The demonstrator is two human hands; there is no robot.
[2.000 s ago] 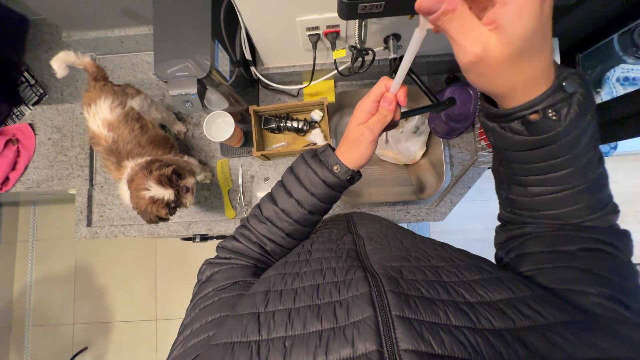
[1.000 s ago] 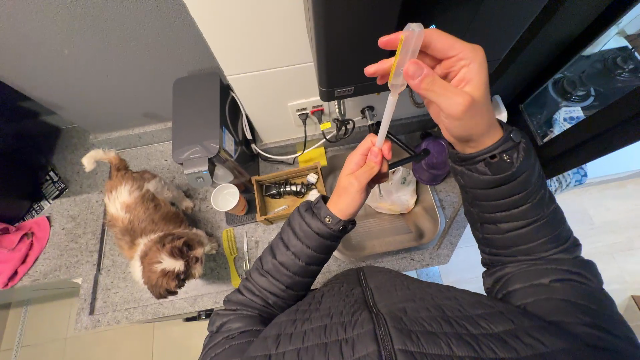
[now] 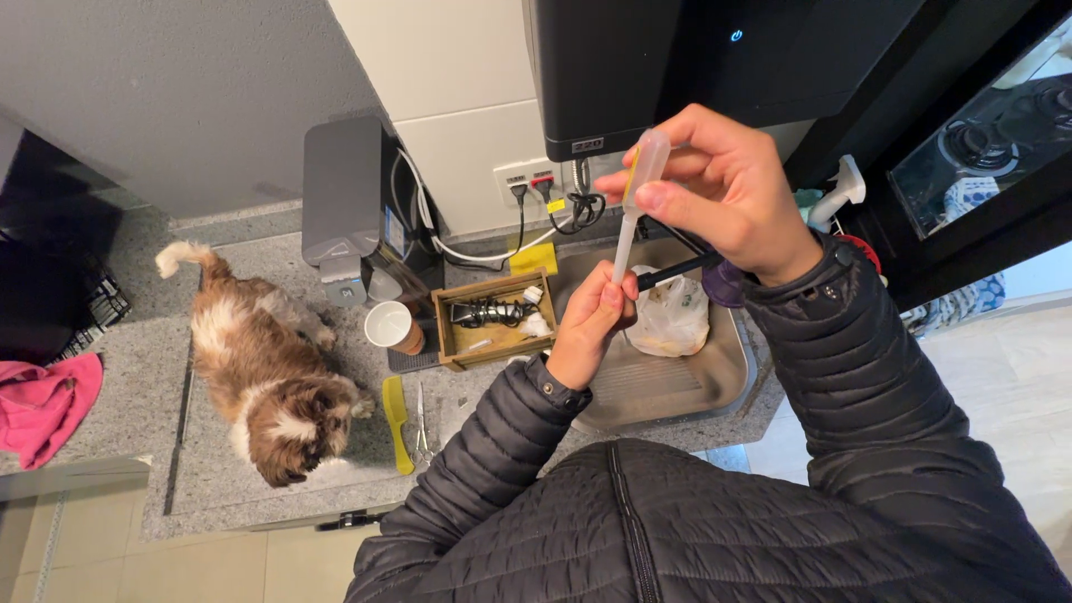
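Observation:
My right hand (image 3: 720, 188) holds the bulb end of a translucent plastic pipette (image 3: 645, 172), which has a yellow stripe along its side. My left hand (image 3: 590, 318) pinches its narrow lower end between thumb and fingers, so the tip is hidden. Both hands are raised over the sink's left side. A brown and white dog (image 3: 260, 360) stands on the granite counter at the left, head lowered toward the front edge. Between the dog and my left sleeve lie a yellow comb (image 3: 397, 425) and metal scissors (image 3: 422, 427).
A wooden box (image 3: 452, 358) with a corded device stands beside a paper cup (image 3: 394, 327) and a dark coffee machine (image 3: 345, 193). The steel sink (image 3: 712, 389) holds a plastic bag (image 3: 674, 318). A pink cloth (image 3: 50, 406) lies far left. A black appliance (image 3: 670, 67) hangs above.
My right hand has moved down from the top of the view, and its grip now shows on the pipette's bulb. My left hand still holds the lower end. The view has shifted.

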